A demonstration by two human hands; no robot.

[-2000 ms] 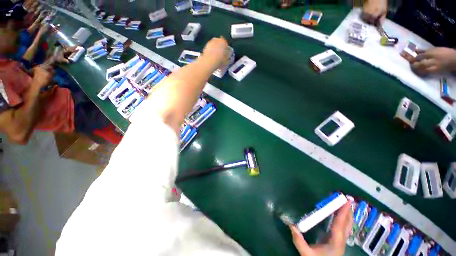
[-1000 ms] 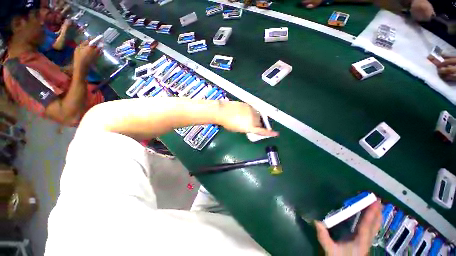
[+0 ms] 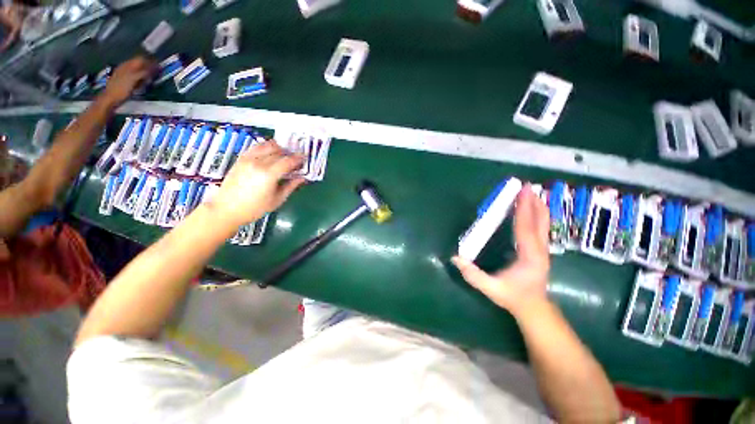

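My left hand (image 3: 261,182) is at the right end of the left rows of loaded housing halves (image 3: 192,151). Its fingers grip the edge of white front covers (image 3: 313,156), whose number is blurred. My right hand (image 3: 521,252) holds a loaded housing half (image 3: 490,222) tilted on edge between thumb and fingers, its blue cell showing on the upper left side. A mallet (image 3: 331,232) lies on the green bench (image 3: 397,286) between my hands, its yellow-green face to the right and its dark handle towards the front edge.
More loaded halves (image 3: 646,228) stand in two rows at the right. A pale metal strip (image 3: 430,142) crosses the bench. Loose white housings (image 3: 543,103) lie scattered beyond it. Another person's arm (image 3: 62,157) reaches over the bench at the left.
My left hand has gone from a loose housing beyond the strip to the near side, beside the left rows. My right hand still holds the loaded half. The view has turned.
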